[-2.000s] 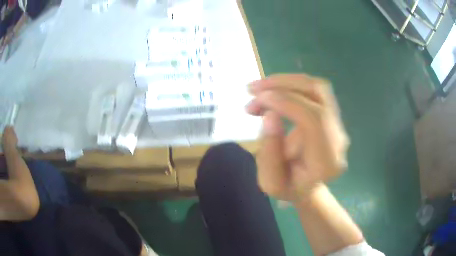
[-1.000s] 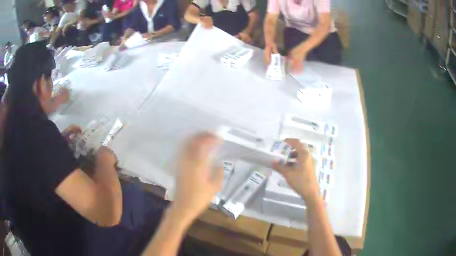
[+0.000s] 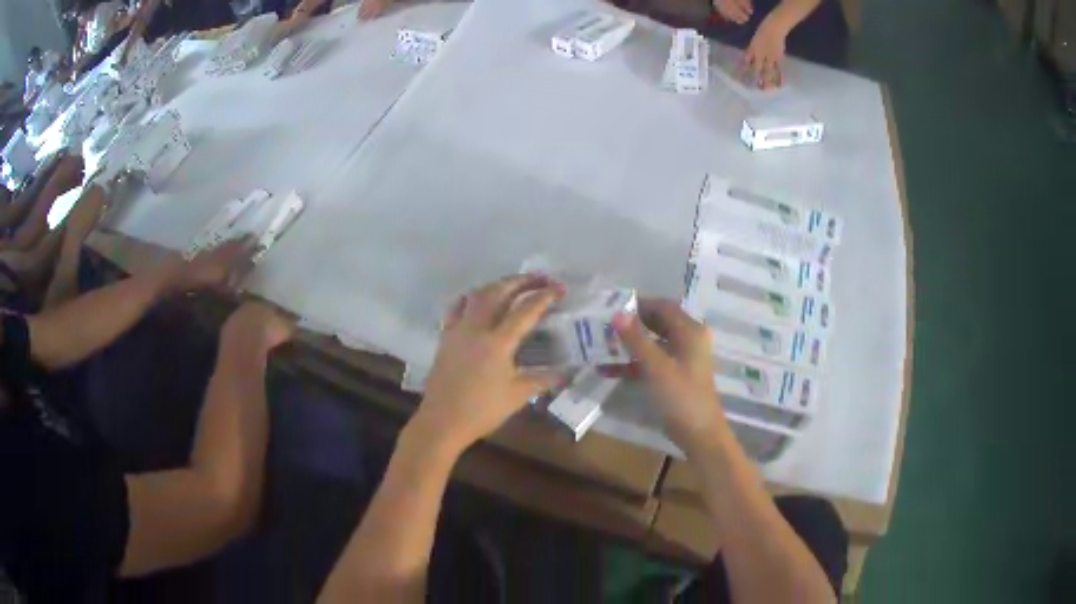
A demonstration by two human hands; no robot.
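A white product carton [image 3: 590, 334] with blue lettering is held between my two hands above the near table edge. My left hand [image 3: 496, 348] is around its left part, fingers over the top and thumb below. My right hand [image 3: 667, 354] grips its right end. The fingers hide much of the carton, and I cannot tell whether its flaps are closed. A loose carton [image 3: 581, 401] lies angled on the table just below my hands. Stacked cartons [image 3: 761, 313] stand in rows to the right of my right hand.
White sheeting [image 3: 472, 165] covers the table. Several cartons lie at the far side, one white box [image 3: 782, 132] beyond the stack. A person's hand [image 3: 767, 53] rests there. Another person's arms [image 3: 218, 266] reach in at left beside two loose cartons. Brown corrugated cartons [image 3: 590, 460] show under the near edge.
My left hand, earlier apart from the carton, has closed around it. The carton has moved down and left of the stack. The view has tilted down, and the far workers are mostly out of frame.
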